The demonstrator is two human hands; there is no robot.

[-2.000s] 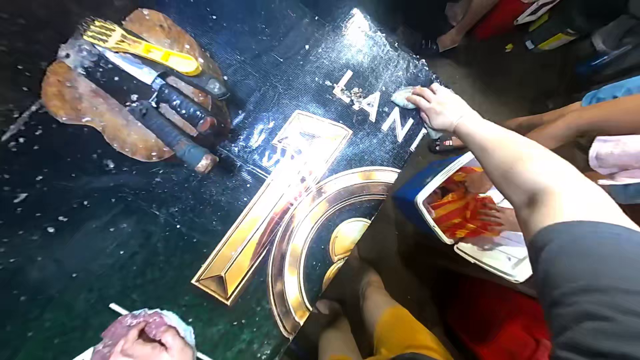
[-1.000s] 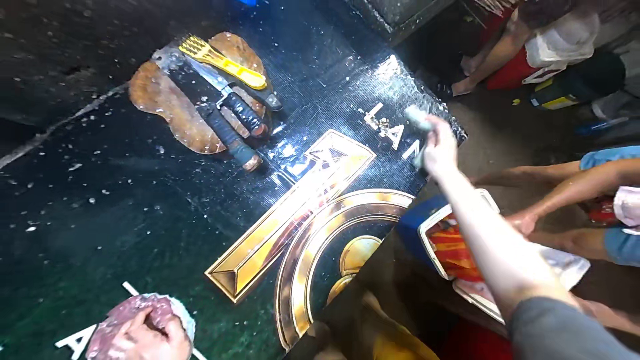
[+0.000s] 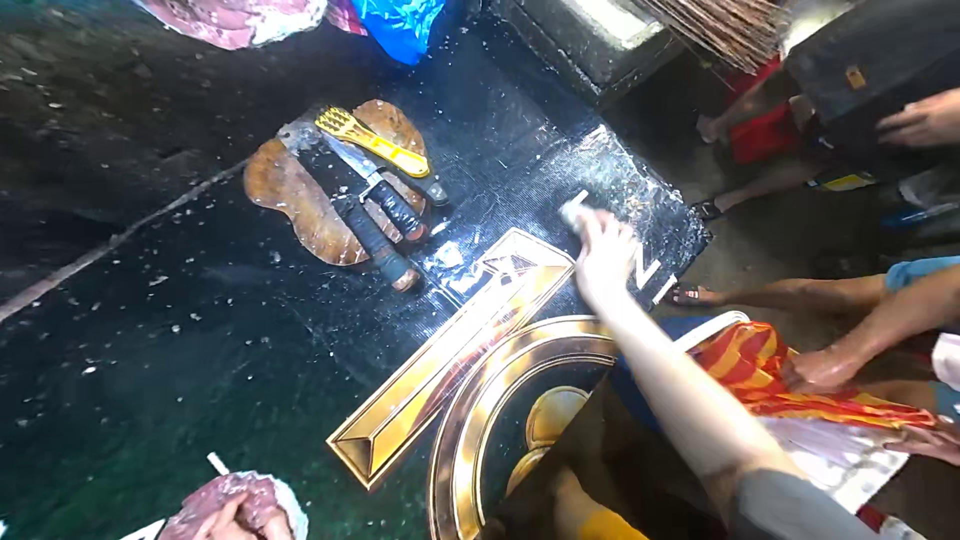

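Note:
My right hand point(image 3: 604, 251) is blurred over the wet, dark printed tabletop cover point(image 3: 247, 360), its fingers on a small pale cloth or sponge point(image 3: 574, 212). At the bottom left, my left hand point(image 3: 244, 517) grips a piece of raw pink meat or fish with a whitish edge point(image 3: 225, 491). On a brown wooden board point(image 3: 281, 191) lie a yellow scaler-like tool point(image 3: 379, 146) with a toothed head, a knife with a black wrapped handle point(image 3: 397, 210) and another wrapped handle point(image 3: 375, 247). The board is to the left of my right hand.
More raw meat or fish point(image 3: 240, 19) and a blue plastic bag point(image 3: 405, 26) are at the top. A dark box point(image 3: 592, 45) stands beyond the table. Right of the table edge, other people's hands point(image 3: 825, 371) handle a red and yellow bag point(image 3: 750, 367) over a cooler.
My right hand, with the pale cloth or sponge, has moved over the printed letters toward the board side. The red and yellow bag now rises out of the cooler. The view has shifted.

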